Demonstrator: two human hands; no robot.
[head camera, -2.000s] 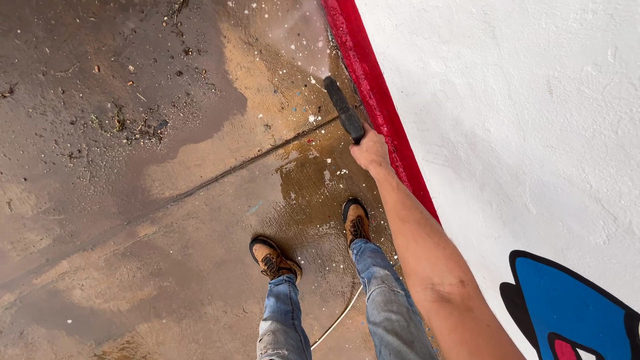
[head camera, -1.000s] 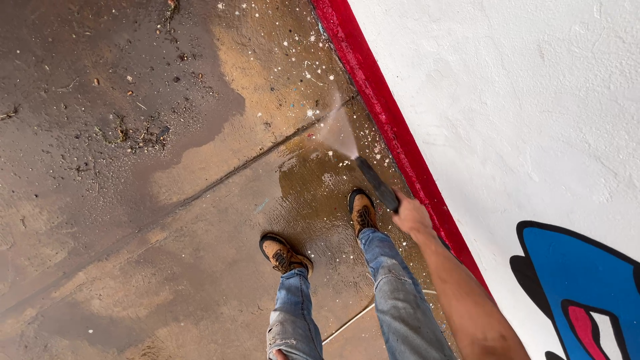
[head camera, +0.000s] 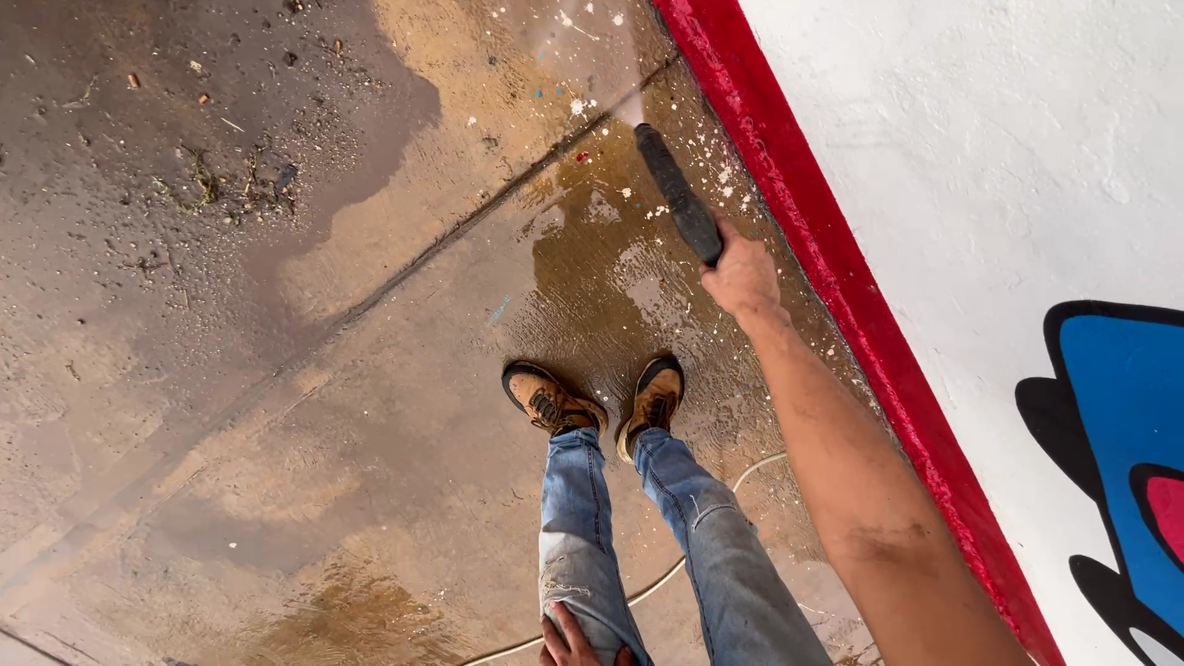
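Observation:
My right hand (head camera: 743, 276) is closed around the rear of a black spray gun (head camera: 678, 194), its arm reaching up from the lower right. From the nozzle a fan of water spray (head camera: 631, 104) hits the wet concrete floor (head camera: 444, 324) by the joint, near white paint spots. At the bottom, my left hand (head camera: 571, 640) rests on the knee of my jeans, holding nothing that shows; part of it is cut off by the frame edge.
A white wall (head camera: 934, 166) with a red base band (head camera: 832, 268) and a blue painted figure (head camera: 1124, 407) runs along the right. My brown boots (head camera: 553, 398) stand on wet concrete. A pale hose (head camera: 661, 581) passes behind my legs. Gravel and plant debris (head camera: 208, 180) lie at upper left.
The spray gun has swung forward and away from my boots since a second ago. My feet are closer together, and more of my left hand shows at the knee.

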